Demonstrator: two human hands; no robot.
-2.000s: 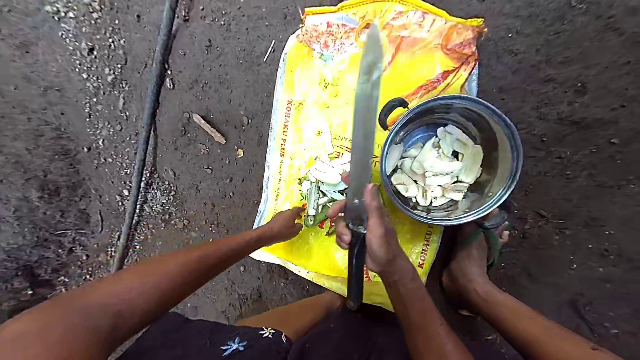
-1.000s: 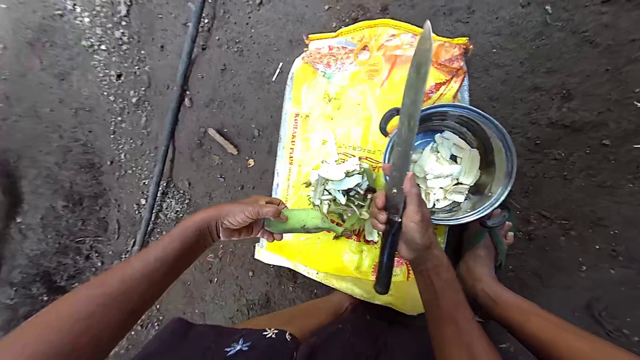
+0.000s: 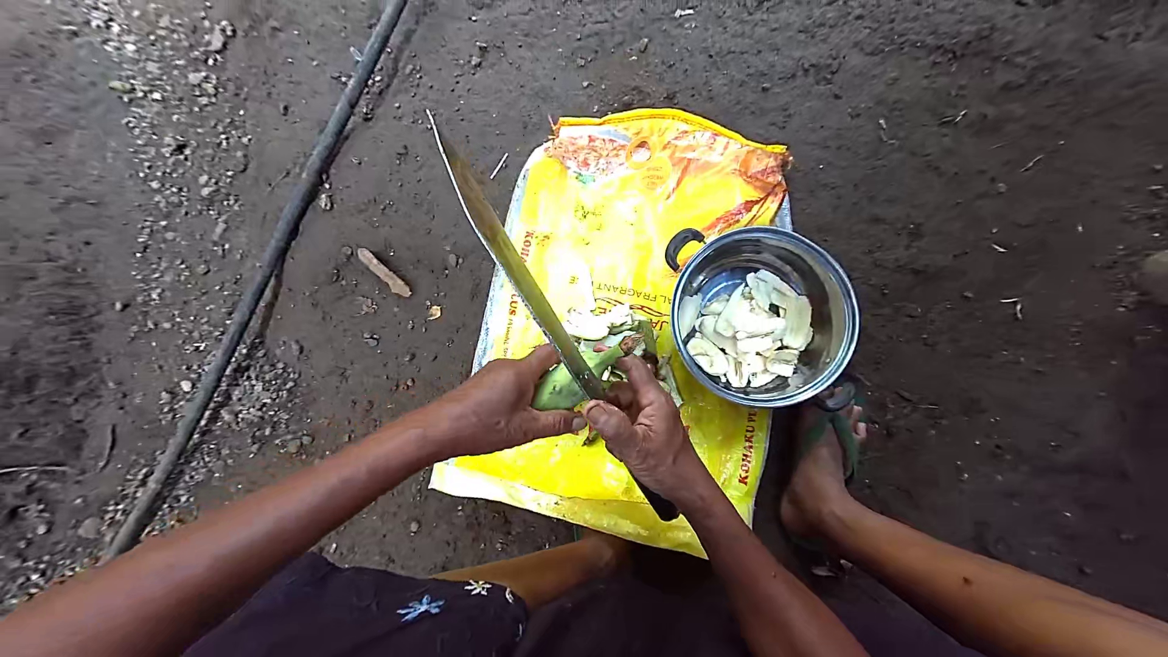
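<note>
My left hand [image 3: 502,409] holds a green banana or plantain [image 3: 566,388] over the lower part of a yellow sack. In my right hand [image 3: 643,424] is a long knife with a black handle; its blade [image 3: 502,242] lies across the green fruit and points to the upper left. Under and beyond the hands is a pile of peels [image 3: 607,321], partly hidden by them. A steel pot [image 3: 844,319] stands to the right of my right hand, with pale peeled slices [image 3: 757,324] in it.
The yellow printed sack [image 3: 584,255] lies flat on dark soil. A black hose [image 3: 274,255] runs along the ground at the left, with a piece of wood [image 3: 384,272] between it and the sack. My sandalled foot [image 3: 826,456] is just below the pot.
Two seconds ago my left hand was at the pile; one second ago it held the green fruit left of it. Now both hands are together, and the blade has swung to the upper left.
</note>
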